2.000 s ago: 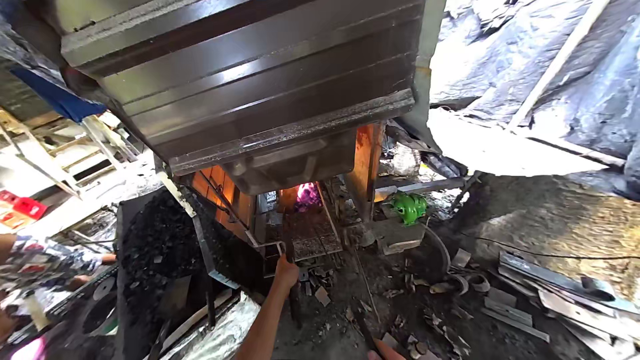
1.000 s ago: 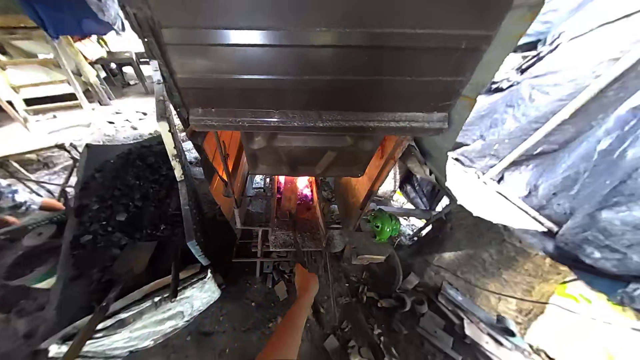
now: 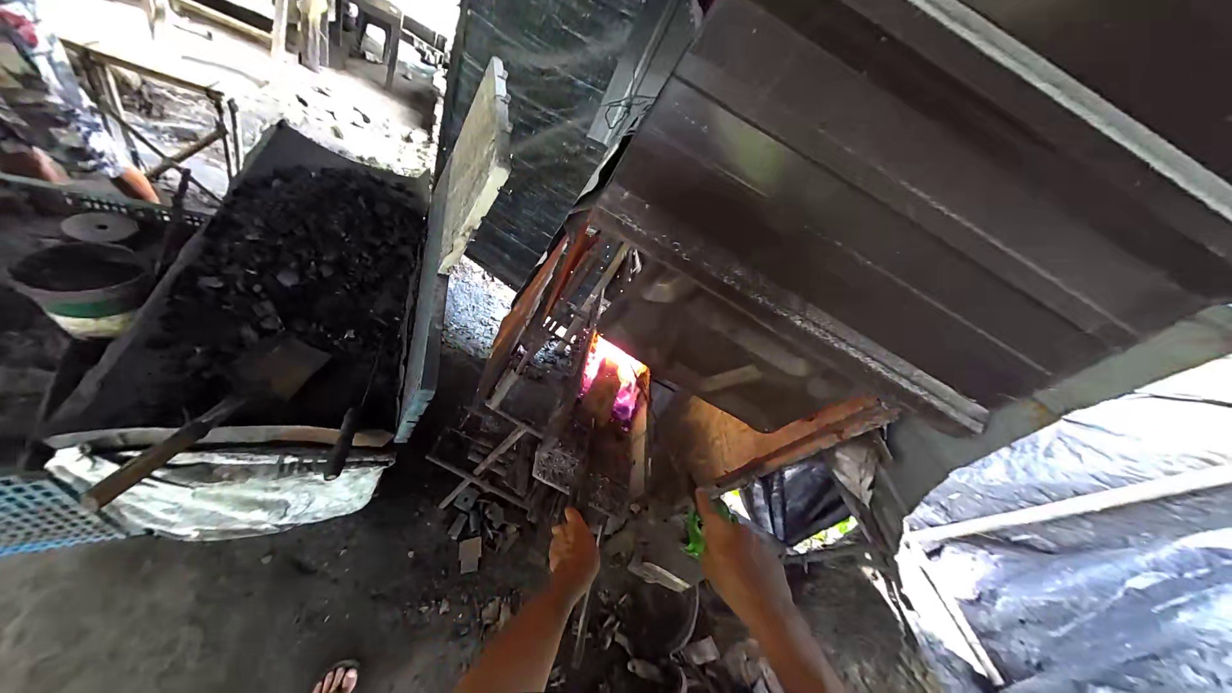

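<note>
A charcoal fire glows orange and pink inside the forge, under a dark sheet-metal hood. My left hand is closed at the near edge of the forge bed, around what looks like the end of a thin dark rod; the fingers hide most of it. My right hand is raised to the right of the forge mouth, beside a bright green object. Whether it holds anything is hard to see. Rusty metal bars and a rack lie left of the fire.
Left stands a bin of charcoal with a shovel lying across its front edge. A bucket and a blue plastic crate are farther left. Metal scraps litter the ground. A person is at upper left.
My right hand has come into view and is up beside the forge; one second ago only one arm showed. The view has tilted and swung strongly.
</note>
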